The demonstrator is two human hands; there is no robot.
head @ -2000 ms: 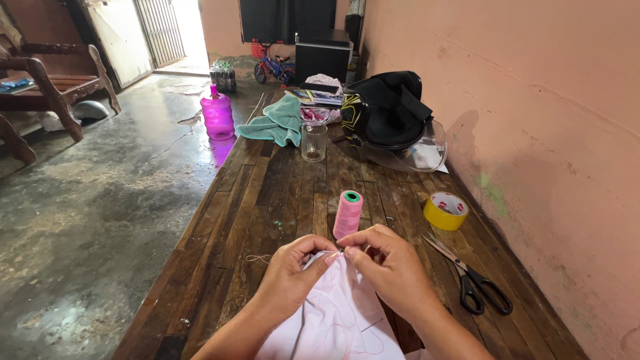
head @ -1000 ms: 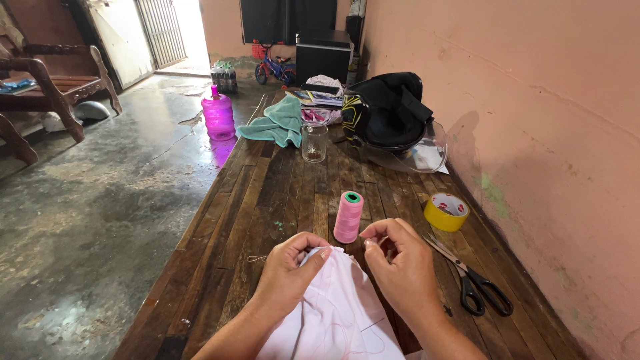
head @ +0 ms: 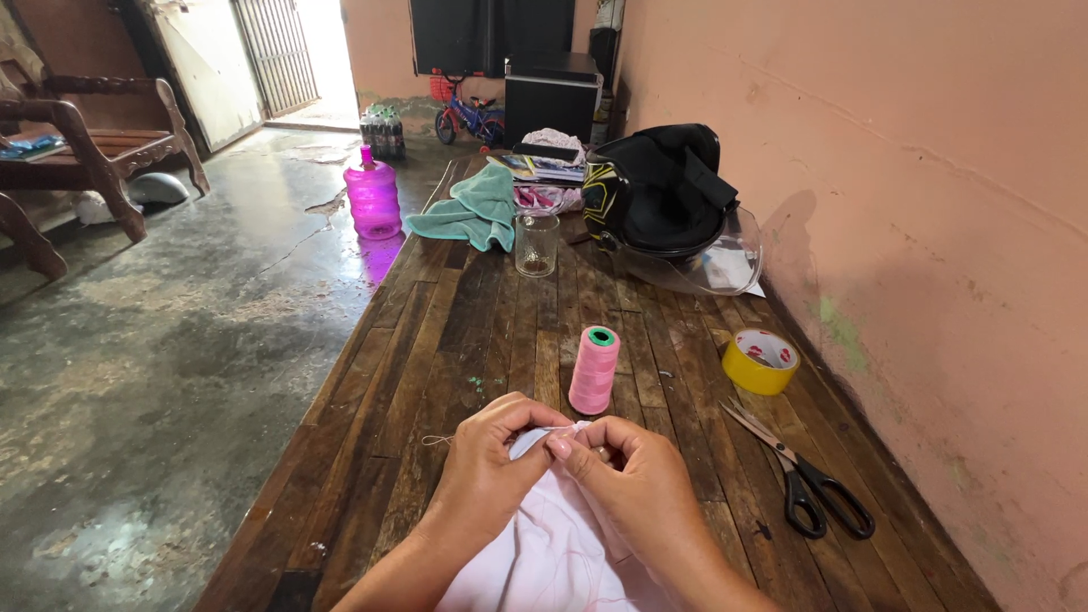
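White cloth (head: 544, 527) with loose pink threads lies at the near part of the wooden table. My left hand (head: 493, 467) pinches its gathered upper edge between thumb and fingers. My right hand (head: 633, 476) grips the same edge close beside it, wearing a ring; the fingertips of both hands nearly meet. Whether a needle is between them cannot be seen. Just beyond the hands stands a cone of pink thread (head: 593, 374). To the right are a roll of yellow tape (head: 759, 364) and black-handled scissors (head: 803, 476), their blades pointing away and slightly parted.
Farther along the wooden table (head: 510, 323) are a clear glass (head: 536, 246), a teal cloth (head: 472, 208), books (head: 544, 167) and a black helmet (head: 667, 195) with a clear visor. A wall borders the right side. On the floor at left stands a pink water jug (head: 372, 195).
One second ago my right hand was apart from my left, at the right of the cloth's edge. It has come back left and taken hold of the edge beside my left hand.
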